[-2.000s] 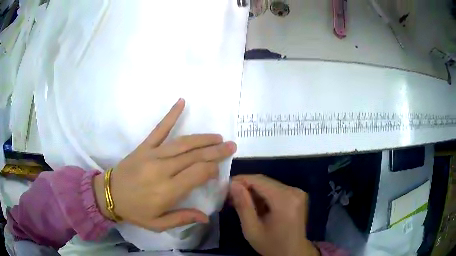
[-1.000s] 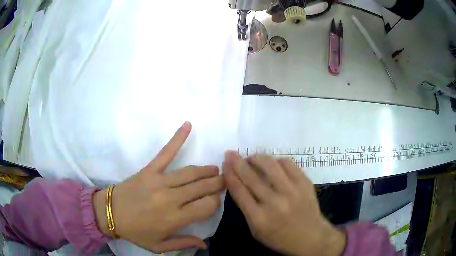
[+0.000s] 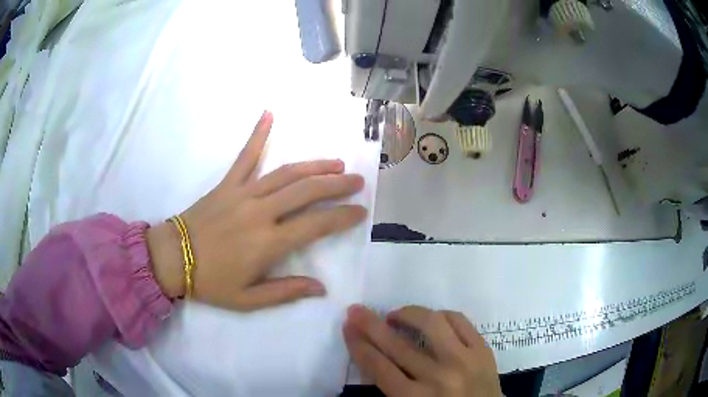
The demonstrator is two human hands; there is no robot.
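Observation:
A large white fabric panel (image 3: pixel 116 155) covers the left of the table, its straight right edge running up to the presser foot (image 3: pixel 373 120). My left hand (image 3: pixel 256 229) lies flat on the panel with fingers spread, fingertips near the right edge, below the presser foot. My right hand (image 3: pixel 423 353) is at the front edge of the table, with thumb and forefinger at the fabric edge; its fingertips appear to pinch the cloth. The sewing machine head (image 3: pixel 404 46) stands above the presser foot.
Pink thread snips (image 3: pixel 527 155) and a thin white pointed tool (image 3: pixel 582 132) lie on the machine bed to the right. A grey lamp tube (image 3: pixel 317 31) is left of the head. A printed ruler scale (image 3: pixel 590 316) runs along the front table edge. Off-white strips (image 3: pixel 27 147) lie far left.
The view has shifted so that more of the machine head shows. My left hand has moved up the panel towards the presser foot. My right hand has gone to the fabric edge near the table front.

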